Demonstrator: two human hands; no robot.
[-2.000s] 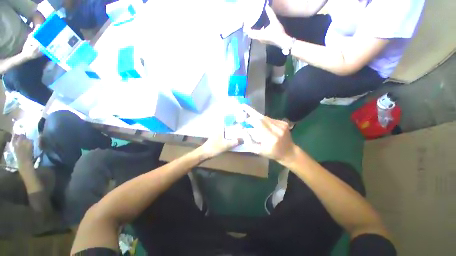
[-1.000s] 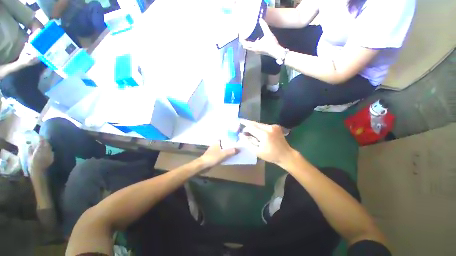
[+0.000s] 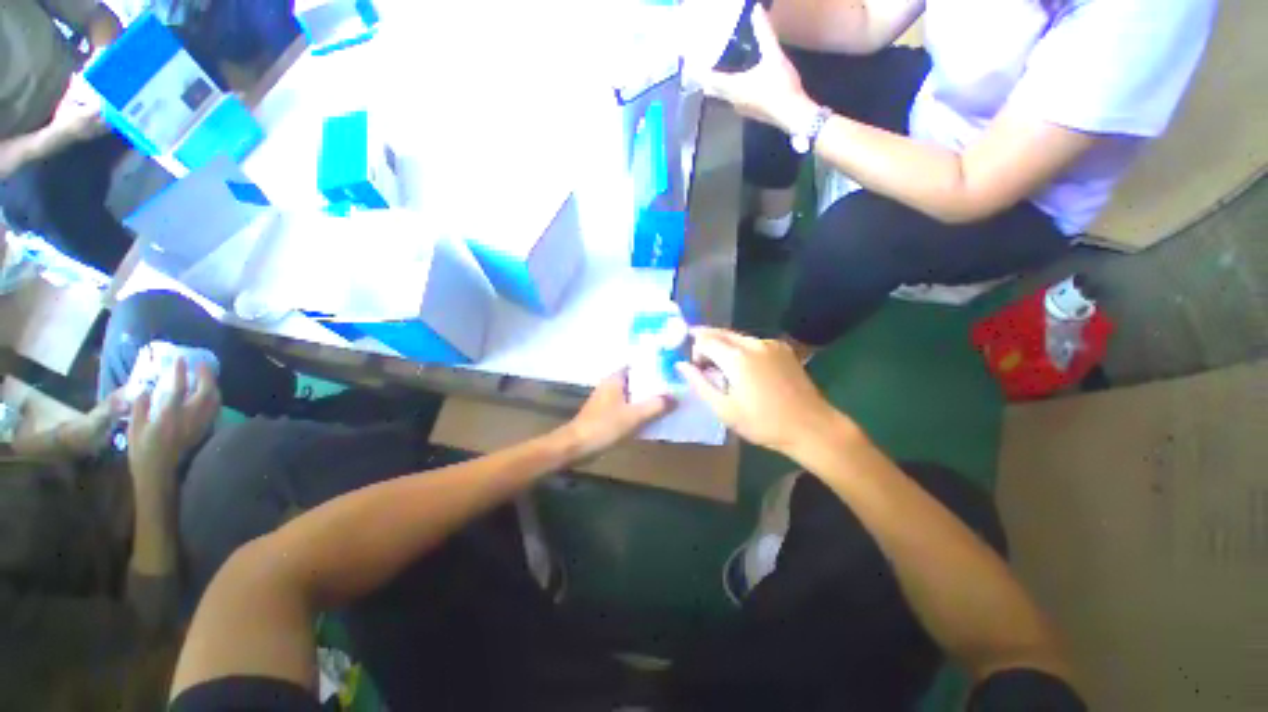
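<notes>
A small white and light blue piece [image 3: 659,348], too overexposed to name surely, is held at the near right corner of the table. A flat white card or box [image 3: 688,420] shows below it, partly hidden by my hands. My left hand [image 3: 619,415] grips the left edge of the white card or box, thumb on top. My right hand [image 3: 751,383] has its fingers closed at the right side of the white and light blue piece.
Blue-and-white boxes [image 3: 421,299] stand on the white-covered table [image 3: 473,125], several open. A person at right [image 3: 890,153] holds a dark object. People sit at left, one holding a blue box [image 3: 174,98]. Brown cardboard [image 3: 668,465] lies under the table edge. A red bag [image 3: 1022,345] is on the floor.
The white card or box, lower in view a second ago, shows slightly higher now. My right fingers have moved on the blue and white piece. The left neighbour's hands have come together on a white item.
</notes>
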